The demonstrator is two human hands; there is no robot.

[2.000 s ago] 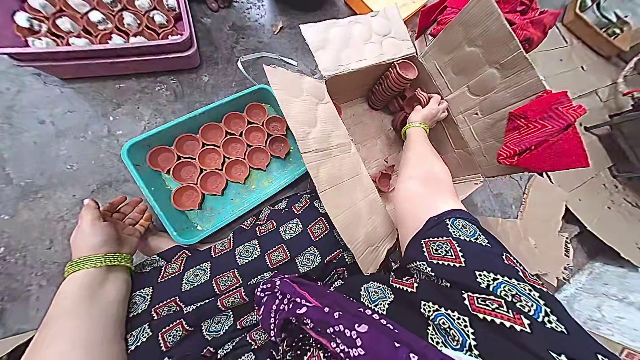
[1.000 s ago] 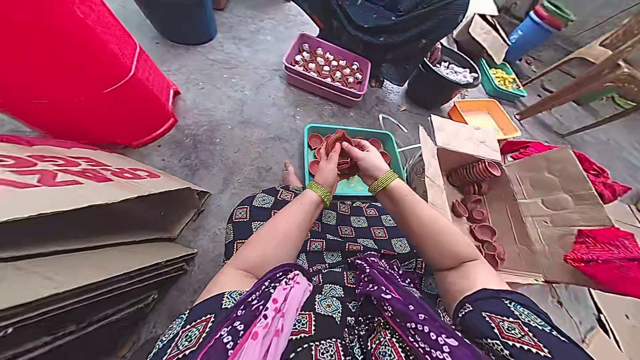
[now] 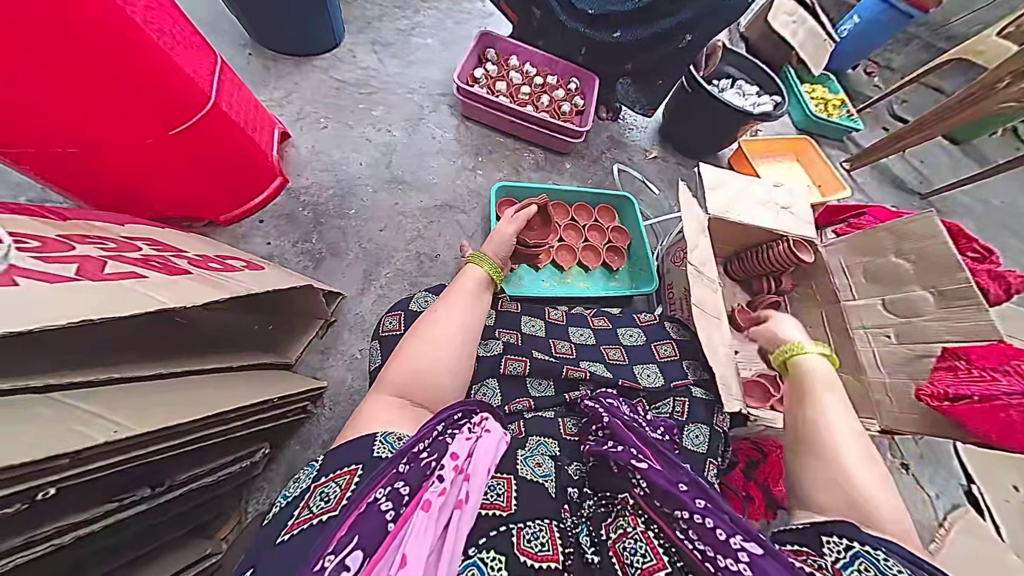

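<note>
My left hand (image 3: 506, 234) grips a few stacked clay lamp cups (image 3: 538, 226) over the left part of a teal plastic tray (image 3: 576, 286). Rows of small reddish clay cups (image 3: 590, 255) sit in that tray, open side up. My right hand (image 3: 774, 330) reaches into an open cardboard box (image 3: 904, 280) on the right, its fingers on a clay cup (image 3: 742, 318). Further in the box lies a nested row of clay cups (image 3: 770, 258), and more loose cups (image 3: 762, 390) rest near my wrist.
Beyond the teal tray stands a purple tray (image 3: 520, 120) of filled cups, beside a person in dark clothing. A black bucket (image 3: 712, 116) and an orange tray (image 3: 832, 186) are at back right. Stacked cardboard (image 3: 144, 408) and a red plastic container (image 3: 144, 104) flank the left.
A second ago both hands were together over the teal tray with cups. Since then my right hand has moved right, into the box; my left remains over the tray. The view has swung widely since two seconds ago.
</note>
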